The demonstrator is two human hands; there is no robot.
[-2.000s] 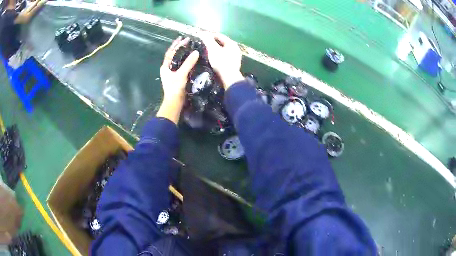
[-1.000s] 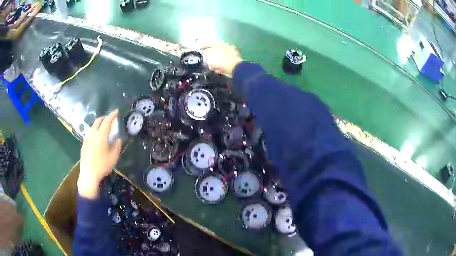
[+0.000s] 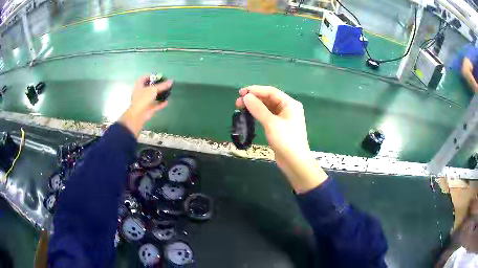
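Note:
My left hand (image 3: 145,102) is over the green belt, its fingers around a small dark unit (image 3: 161,91) with a pale and greenish top. My right hand (image 3: 278,118) pinches the top of a round wired cover (image 3: 242,129) with thumb and fingers. That cover hangs nearly edge-on, black-rimmed, above the whitish metal edge (image 3: 204,148). A pile of round wired covers (image 3: 173,191) with grey-white faces and black rims lies on the dark bench mat, partly hidden by my left sleeve. One dark ring-like part (image 3: 198,207) lies at the pile's right side.
Another dark unit (image 3: 374,141) stands on the belt at right, and more dark units (image 3: 34,93) at far left. A blue and white box (image 3: 343,34) with a black cable is beyond the belt. A person's arm (image 3: 468,69) shows at the far right.
The view has swung toward the belt. My left hand has moved from beside the pile to the dark unit over the belt. My right hand has left the pile and now holds up a cover.

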